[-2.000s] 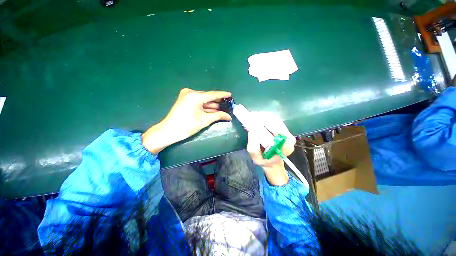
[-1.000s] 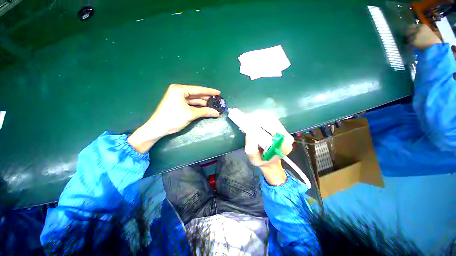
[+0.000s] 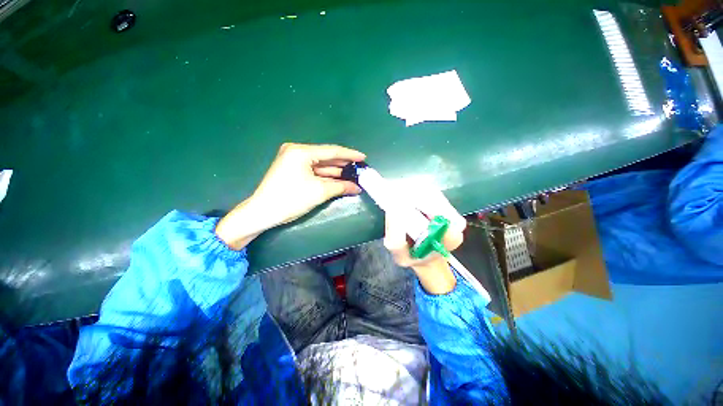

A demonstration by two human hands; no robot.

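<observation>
My left hand (image 3: 295, 189) holds a small black component (image 3: 350, 171) between thumb and fingertips, just above the near part of the green surface (image 3: 238, 103). My right hand (image 3: 420, 218) grips a white dispensing syringe (image 3: 375, 186) with its tip at the right side of the component; whether it touches is hidden. The syringe's green cap (image 3: 432, 238) sticks out at the rear of my fist, with a pale air hose (image 3: 469, 276) running down from it.
A white paper piece (image 3: 429, 98) lies beyond my hands. A single black component (image 3: 123, 21) lies far left. A white ribbed strip (image 3: 622, 63) is at right, near an orange-brown fixture (image 3: 688, 33). An open cardboard box (image 3: 555, 262) stands below right, beside a person's blue sleeve (image 3: 698, 194).
The syringe tip now overlaps the component's right side, and the component has turned in my left fingertips. The neighbour's hand has left the fixture at right. The view has shifted slightly.
</observation>
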